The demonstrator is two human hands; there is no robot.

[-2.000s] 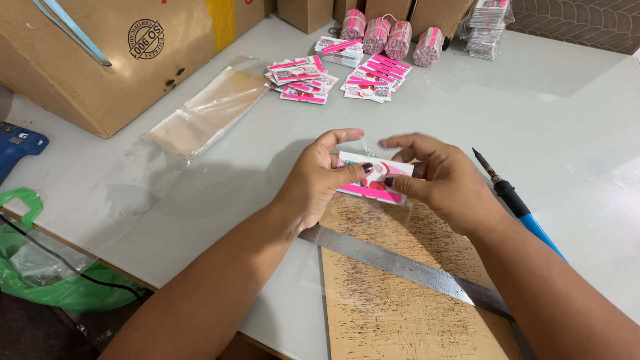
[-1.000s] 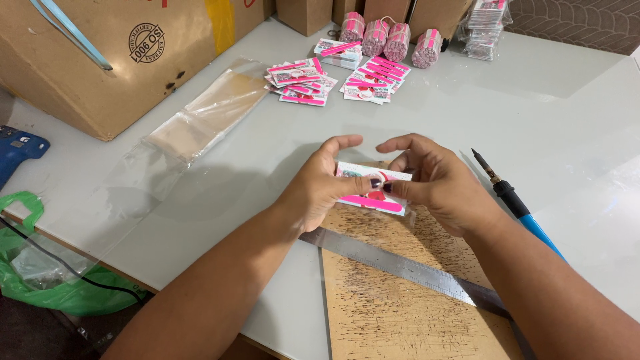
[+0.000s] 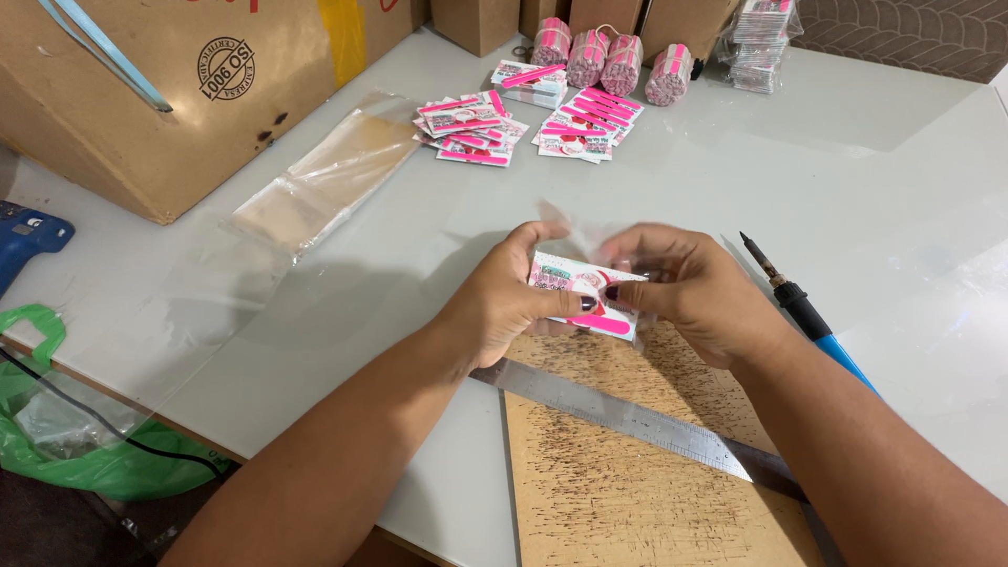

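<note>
Between my two hands is a small printed card with a pink nail file [image 3: 602,324] along its lower edge, and clear plastic film around it. My left hand [image 3: 524,291] grips the card's left side, thumb on its face. My right hand [image 3: 681,291] pinches the right side, its fingers partly blurred behind the film. Below them a steel ruler [image 3: 630,415] lies slantwise across a scored brown board [image 3: 622,488]. To the right of my right hand rests a soldering iron [image 3: 799,307] with a blue handle.
Behind lie piles of cards with pink files [image 3: 472,130], [image 3: 591,122] and tied bundles of files [image 3: 589,59]. Clear plastic sleeves [image 3: 331,177] lie at left, near a large cardboard box [image 3: 157,142]. A blue tool [image 3: 27,236] and a green plastic bag [image 3: 118,465] are at the left edge.
The clear film now stands up above the card between my hands, and the fingers of my right hand have shifted at the card's right end. The card stays held.
</note>
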